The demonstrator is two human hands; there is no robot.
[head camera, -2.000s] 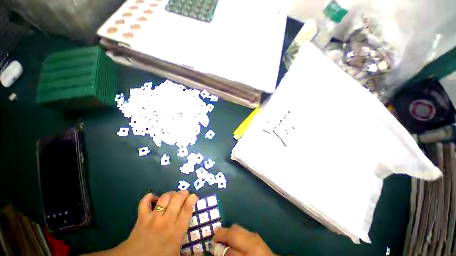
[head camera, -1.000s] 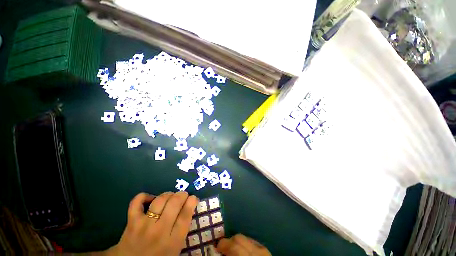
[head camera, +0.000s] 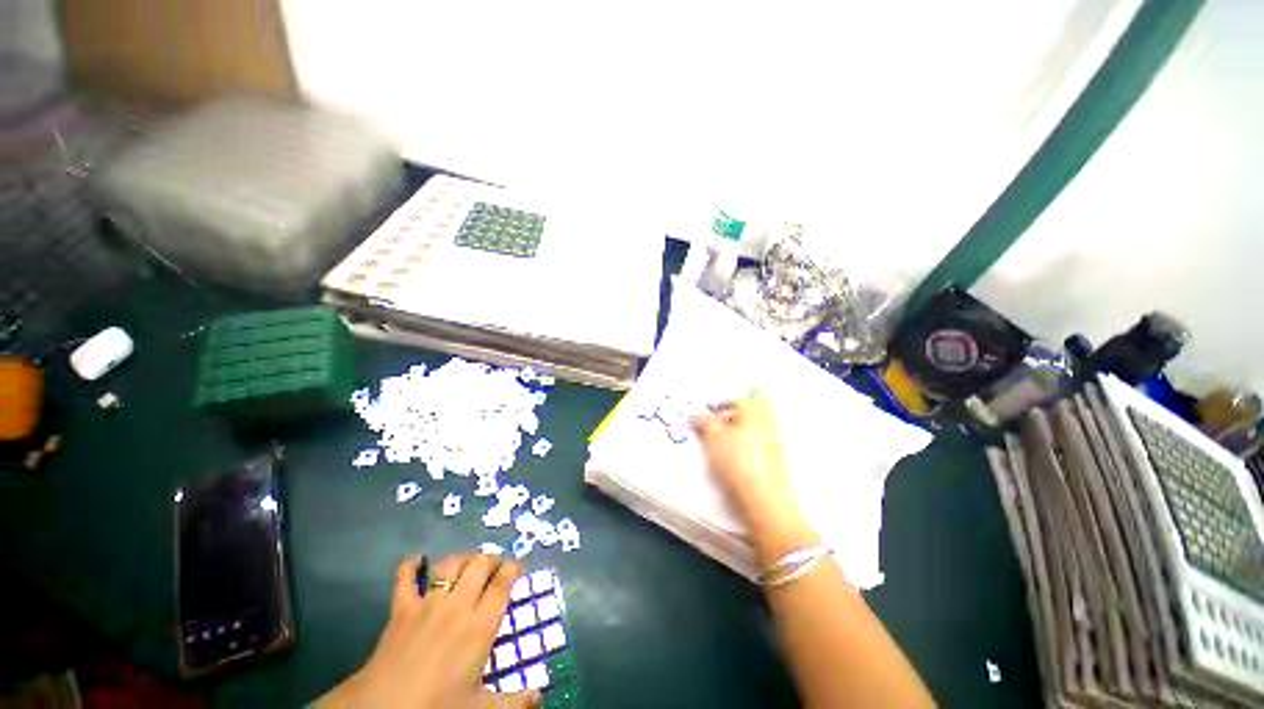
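Note:
The board panel (head camera: 531, 630) lies at the near table edge, with rows of white squares and dark lines; green board shows at its lower right. My left hand (head camera: 441, 630), with a gold ring, rests flat over its left side; a small dark thing shows by the thumb. My right hand (head camera: 738, 432) is over the white packet (head camera: 818, 478), fingertips together at the thin dark strips (head camera: 675, 420); whether they pinch one is too small to tell. The pile of small white square pieces (head camera: 451, 416) lies mid-table, with loose ones nearer the panel.
A dark smartphone (head camera: 232, 565) lies left, below the stacked green panels (head camera: 275, 357). A white-topped board stack (head camera: 582, 298) with a small green panel (head camera: 501, 230) stands behind. A yellow strip (head camera: 604, 421) touches the packet. Upright sheets (head camera: 1047, 554) stand right, a bag of metal parts (head camera: 804, 288) behind.
My right hand has left the panel and reached up and right onto the packet. My left hand remains on the panel. The view has tilted up and shows more of the bench.

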